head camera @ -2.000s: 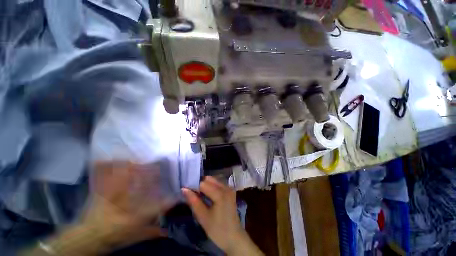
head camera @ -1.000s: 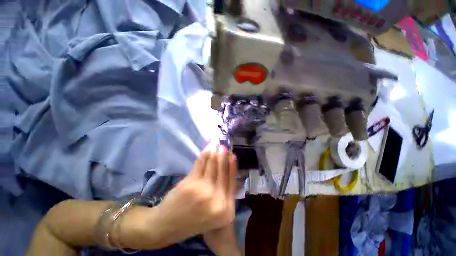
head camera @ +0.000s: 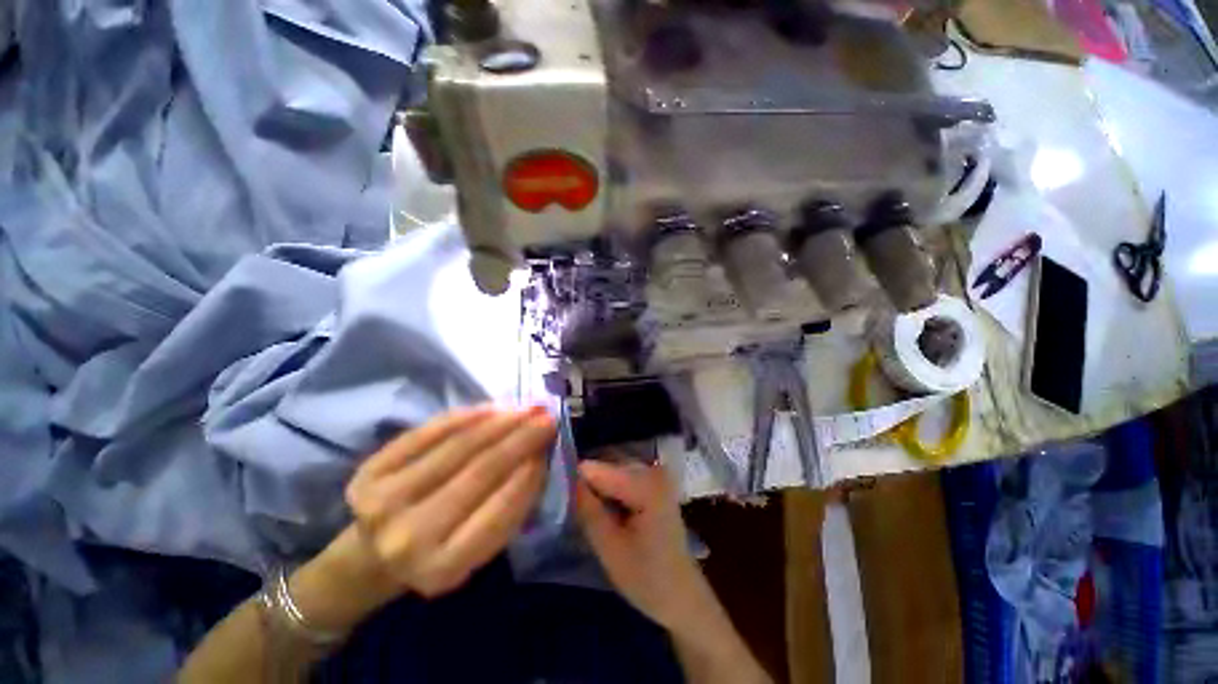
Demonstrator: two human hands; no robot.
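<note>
The blue-grey cloth piece runs under the brightly lit needle area of the overlock machine. My left hand, with bracelets at the wrist, is at the cloth's near edge just in front of the needle. Its fingers are together and the cloth edge is at the fingertips. My right hand is just right of the cloth edge, below the machine's dark front plate, fingers curled. Whether it pinches the cloth is hidden. A narrow fold of cloth hangs between the hands.
Heaped blue-grey cloth fills the left side. On the white table at right are a white tape roll, yellow ring, red-and-dark snips, phone and scissors. A brown box and blue crate stand below.
My left hand has drawn back slightly from the needle, and my right hand now shows apart from it. The cloth beside the needle has shifted and bunched. The camera view has also shifted.
</note>
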